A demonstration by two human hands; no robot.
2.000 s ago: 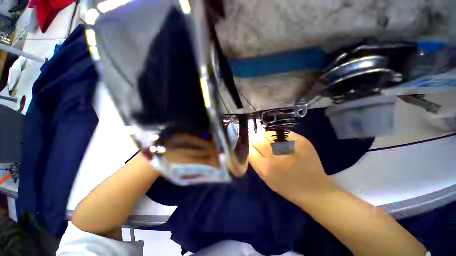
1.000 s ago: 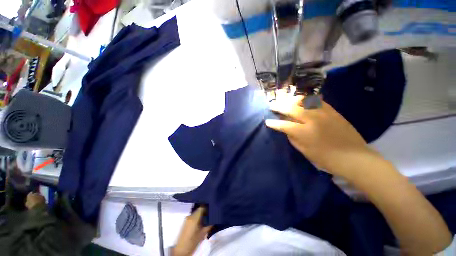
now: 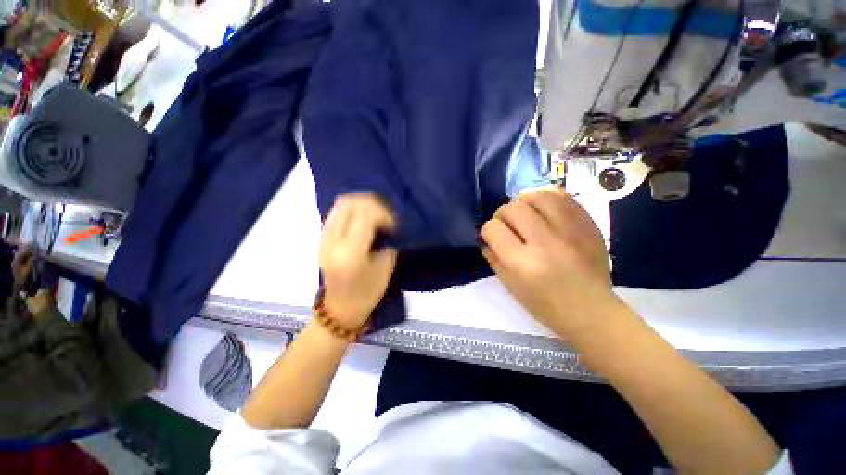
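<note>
A large navy garment panel [image 3: 422, 121] lies across the table left of the needle, its near edge lifted a little. My left hand [image 3: 357, 255] grips its near left edge, with a beaded bracelet at the wrist. My right hand [image 3: 547, 255] pinches the panel's near right corner, just in front of the presser foot [image 3: 559, 170]. The fingertips of both hands are partly hidden. A rounded navy piece [image 3: 700, 218] lies flat right of the needle plate [image 3: 612, 178], under the machine head [image 3: 640, 70].
Waiting navy panels [image 3: 218, 176] lie in a heap at left. Beyond them are a grey machine part [image 3: 74, 148] and another person's sleeve [image 3: 70, 362]. The table's rounded front edge [image 3: 482, 347] carries a measuring scale. More navy cloth hangs below it.
The panel has moved from my lap and the needle area onto the table at left. My left hand has come up from below the table edge to hold it. My right hand has moved slightly down.
</note>
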